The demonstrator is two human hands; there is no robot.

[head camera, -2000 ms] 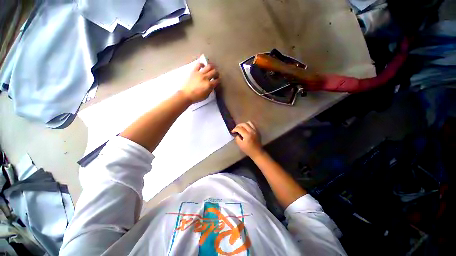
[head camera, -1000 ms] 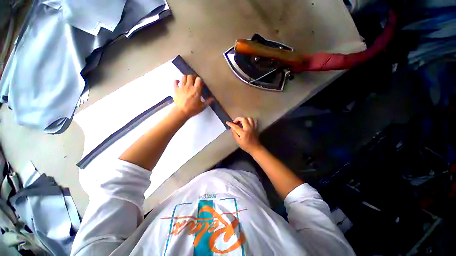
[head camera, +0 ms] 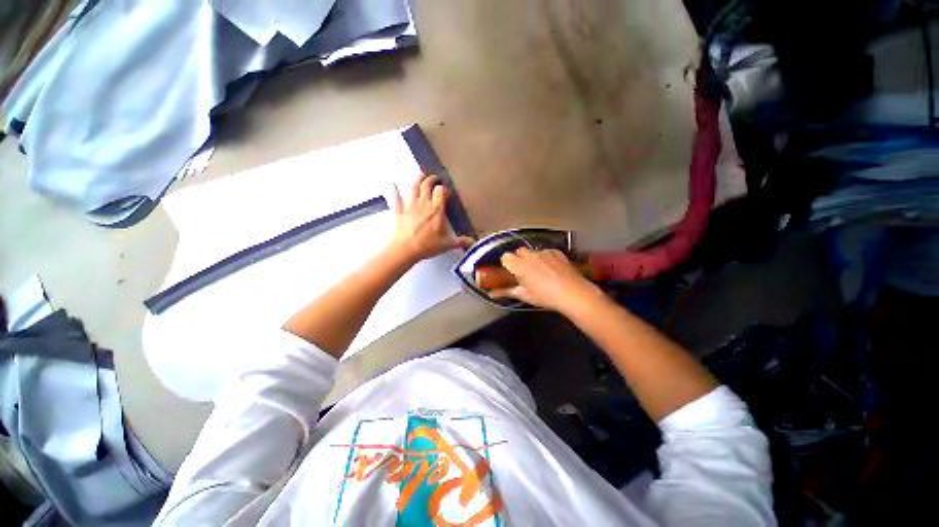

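Note:
The pale sleeve panel lies flat on the pressing table, its rounded end to the left. A dark grey seam allowance runs lengthwise along its middle. A dark grey hem fold crosses its straight right end. My left hand lies on the panel beside the hem fold, fingers spread, holding nothing up. My right hand grips the handle of the iron. The iron's tip points left and is at the near corner of the hem fold, close to my left fingertips.
The pressing table has a brown-stained cover. The far stack of panels lies at the upper left. More blue-grey pieces hang at the lower left edge. The iron's red-wrapped cord curves up along the right side. Dark cloth heaps lie beyond.
My right hand has left the hem and taken hold of the iron, which has come down and nearer to the panel's near corner. My left hand stays by the hem fold.

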